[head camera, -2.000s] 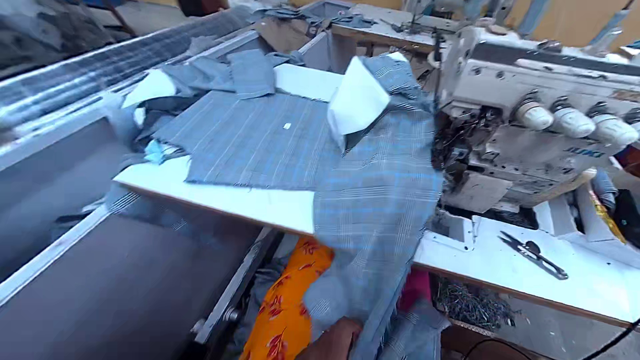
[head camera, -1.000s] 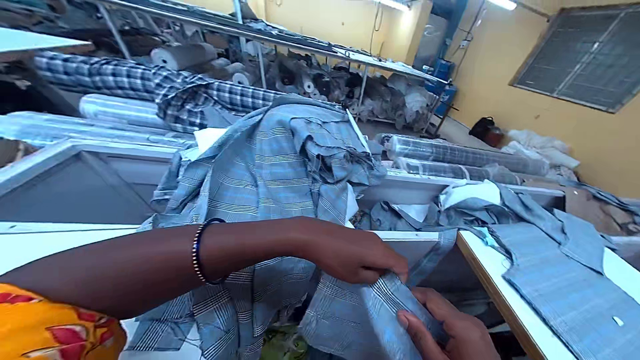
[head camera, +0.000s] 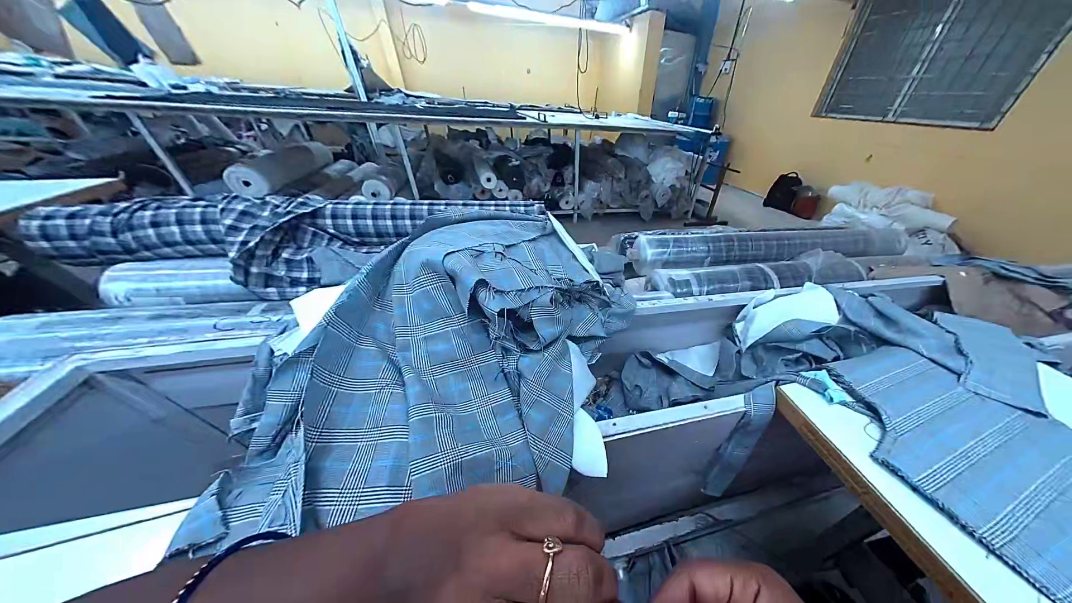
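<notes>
My left hand (head camera: 511, 548), with a ring on one finger and a bangle at the wrist, is at the bottom centre with its fingers curled. Close beside it, my right hand (head camera: 727, 582) shows only in part at the lower edge. What lies between the fingertips is cut off by the frame. Behind my left hand, a heap of grey-blue checked fabric pieces (head camera: 360, 385) hangs over the partition, with white lining showing at its edges. At the right, a grey checked fabric panel (head camera: 963, 444) lies flat on the white table.
A wooden-edged white table (head camera: 825, 456) stands at the right. A grey trough (head camera: 678, 419) holds fabric scraps behind it. Farther back are a black-and-white checked fabric roll (head camera: 134, 230), plastic-wrapped rolls (head camera: 770, 244) and a long rack (head camera: 251, 105) with rolls beneath.
The view has swung away from the sewing machine seen earliest. Both hands, which held a grey fabric piece one second ago, are now lower in the view, and that piece is hardly visible.
</notes>
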